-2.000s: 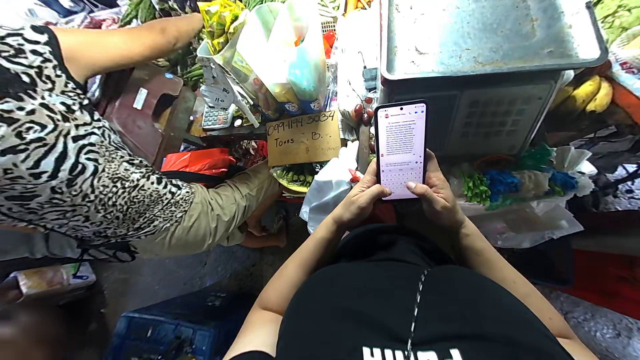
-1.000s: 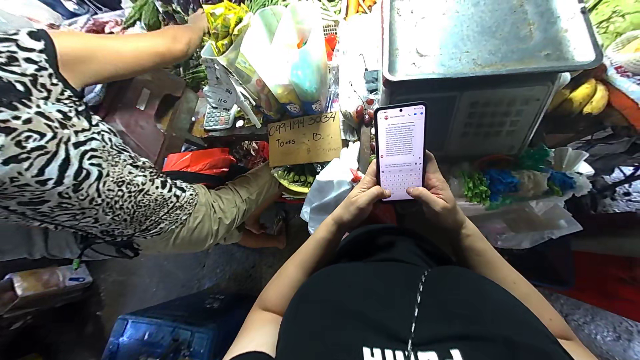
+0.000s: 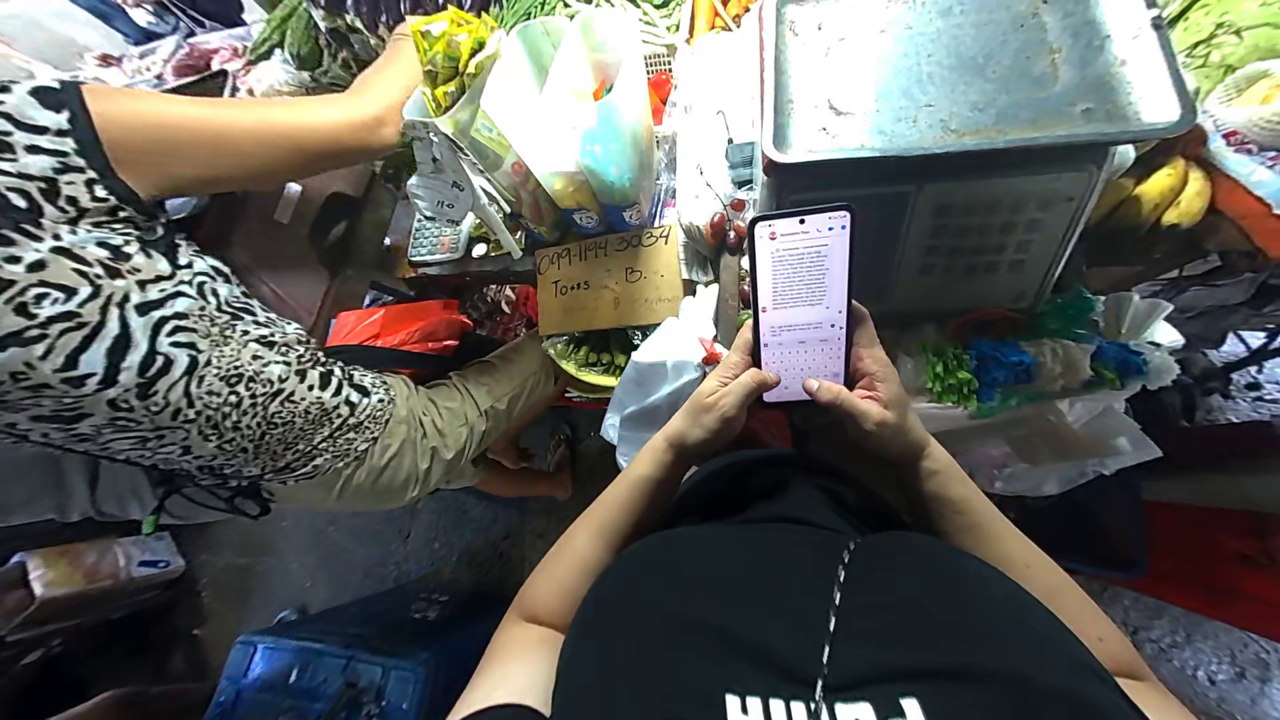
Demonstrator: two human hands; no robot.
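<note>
A smartphone (image 3: 803, 300) is held upright between my two hands, its lit screen showing text above an on-screen keyboard. My left hand (image 3: 722, 400) grips the phone's lower left edge, the thumb over the keyboard. On the lower right edge is my right hand (image 3: 868, 395), its thumb also on the keyboard. The fingers behind the phone are hidden. Behind the phone's upper part stands a dark plastic crate (image 3: 940, 235) under a metal tray (image 3: 975, 75). A white plastic bag (image 3: 660, 375) hangs just left of my left hand.
At the left a person in a patterned top (image 3: 180, 330) reaches over the stall. A cardboard sign (image 3: 608, 282) bears handwriting. Around it are a calculator (image 3: 438, 240), clear bags (image 3: 570, 120) and a bowl of green vegetables (image 3: 588, 360). Bananas (image 3: 1160, 195) lie right; a blue bin (image 3: 340, 670) stands lower left.
My right thumb has shifted slightly over the keyboard. The phone stays in both hands, and the other person's arm remains stretched over the stall.
</note>
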